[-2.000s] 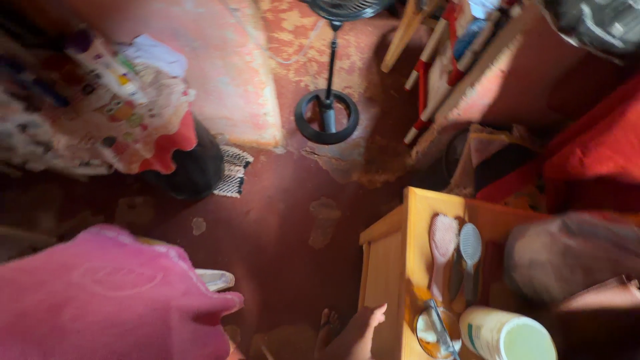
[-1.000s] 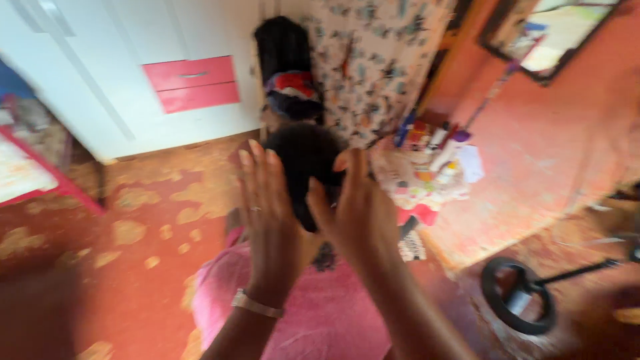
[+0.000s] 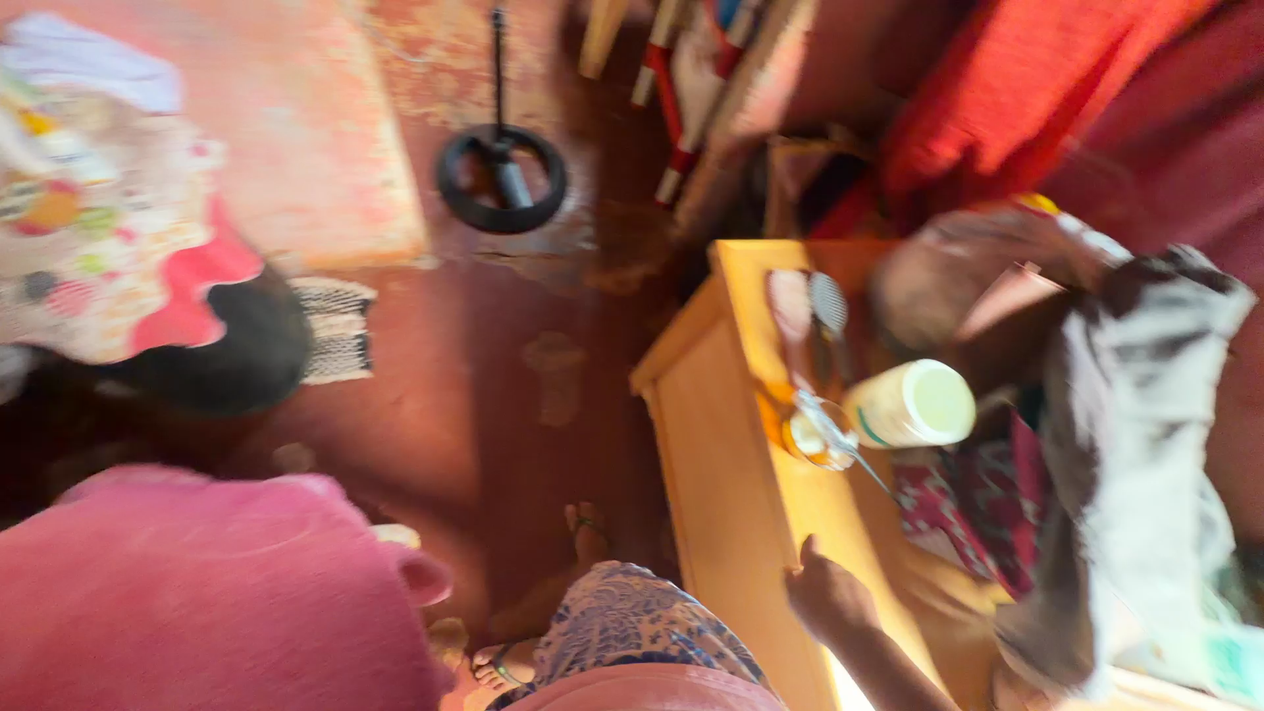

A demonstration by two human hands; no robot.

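My right hand [image 3: 834,597] is at the near left edge of a wooden dresser top [image 3: 820,504], blurred, its fingers partly hidden; no object shows in it. Farther along the top stand a white tub with a pale green lid [image 3: 904,405] and a small open jar [image 3: 815,434] with a clear-handled comb or similar tool [image 3: 834,425] lying across it. Beyond the jar lie a pink-backed hairbrush [image 3: 790,301] and a grey brush [image 3: 828,301]. At the lower left is a person's pink top [image 3: 217,592]. My left hand is out of view.
A black round fan base [image 3: 501,178] stands on the red floor. Left is a patterned cloth [image 3: 99,227] over a dark rounded object [image 3: 247,346], beside a woven mat [image 3: 336,331]. Grey clothing [image 3: 1136,425] and a dark bag-like bundle [image 3: 948,267] lie right.
One second ago both my hands were at the dark hair of the person in pink. Now my right hand is beside the dresser and my left is out of view; the view has swung strongly.
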